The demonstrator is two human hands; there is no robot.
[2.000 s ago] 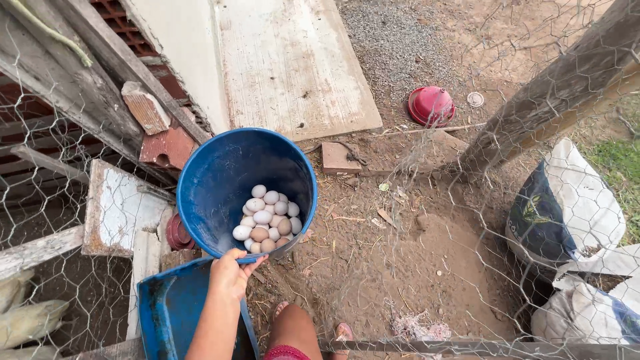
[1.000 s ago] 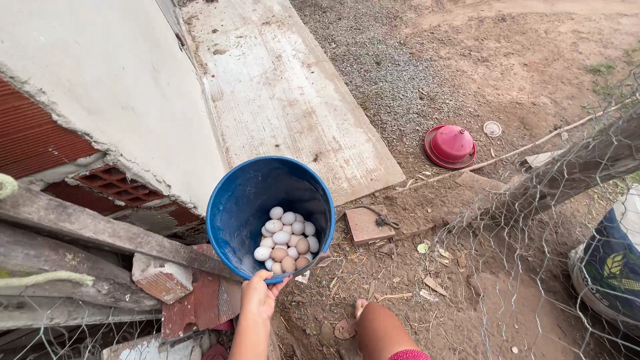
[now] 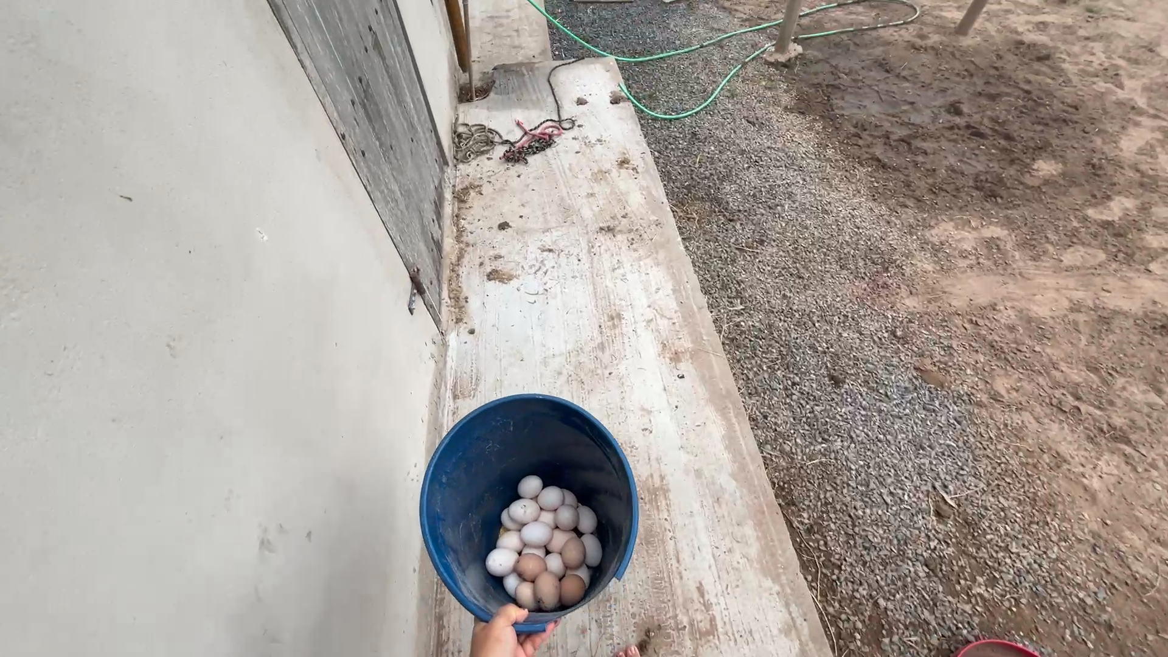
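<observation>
My left hand (image 3: 509, 633) grips the near rim of a blue plastic bucket (image 3: 445, 474), thumb over the edge and fingers against the outside. The bucket is tilted, so its inside shows. Several white, cream and brown eggs (image 3: 536, 534) lie piled at the bottom. The bucket is above a pale concrete walkway (image 3: 584, 338). My right hand is out of view.
A plastered wall (image 3: 201, 347) with a weathered wooden door (image 3: 374, 119) runs along the left. Rope and chain (image 3: 525, 141) lie on the walkway ahead. Gravel (image 3: 821, 411) borders it, with a green hose (image 3: 675, 114) farther off. Part of a red object (image 3: 995, 649) shows at bottom right.
The view has moved forward from the wire fence to the walkway beside the wall. The bucket has come along in my left hand and is now over the concrete. The eggs remain inside.
</observation>
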